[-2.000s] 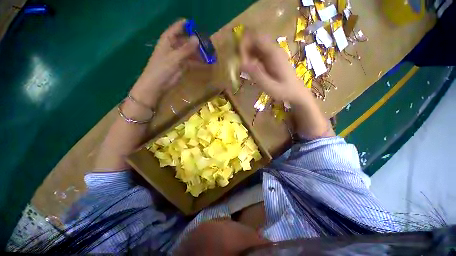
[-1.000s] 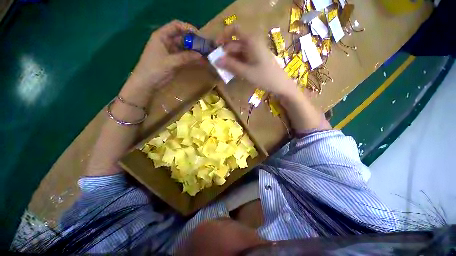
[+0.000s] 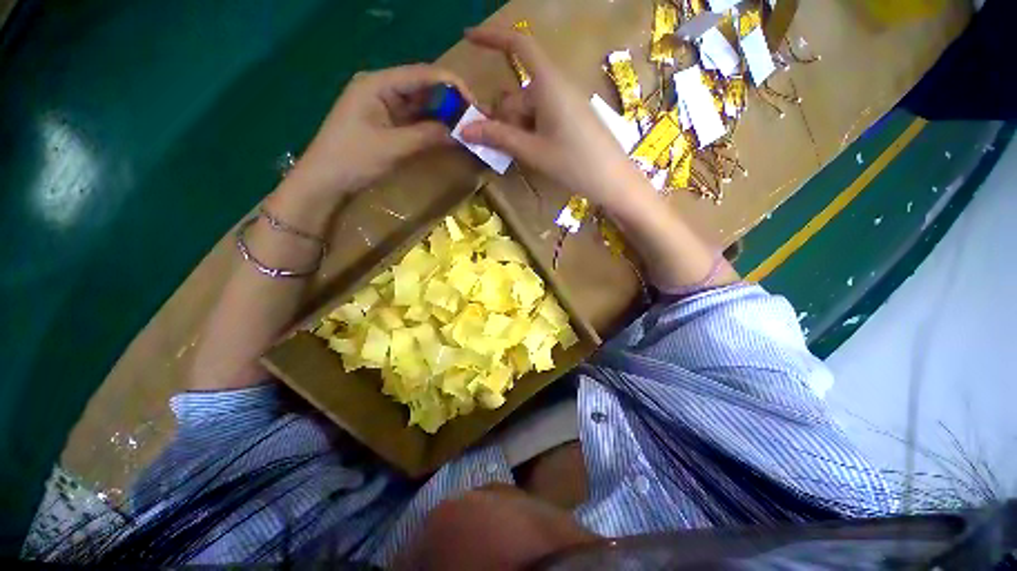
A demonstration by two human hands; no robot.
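Note:
My left hand [image 3: 374, 128] is shut on a glossy blue part [image 3: 447, 104], just beyond the scrap box; my fingers hide much of it. My right hand [image 3: 541, 123] pinches a white rectangular piece [image 3: 484, 143] between thumb and fingers, right against the near end of the blue part. Whether the two are stuck together cannot be told. The wired gold pieces [image 3: 658, 139], some with white faces up, lie in a loose pile to the right of my right hand.
An open cardboard box [image 3: 335, 404] of pale-yellow liners [image 3: 463, 312] sits near my lap. The brown ledge [image 3: 145, 368] curves beside the green belt [image 3: 167, 178]. A blurred yellow round thing [image 3: 901, 11] is at the far right. A small gold piece [image 3: 522, 54] lies beyond my right hand.
The gold piece in my right hand two seconds ago was blurred in motion; now a white piece is held at the blue part. Since one second ago, my right index finger has lifted and extended.

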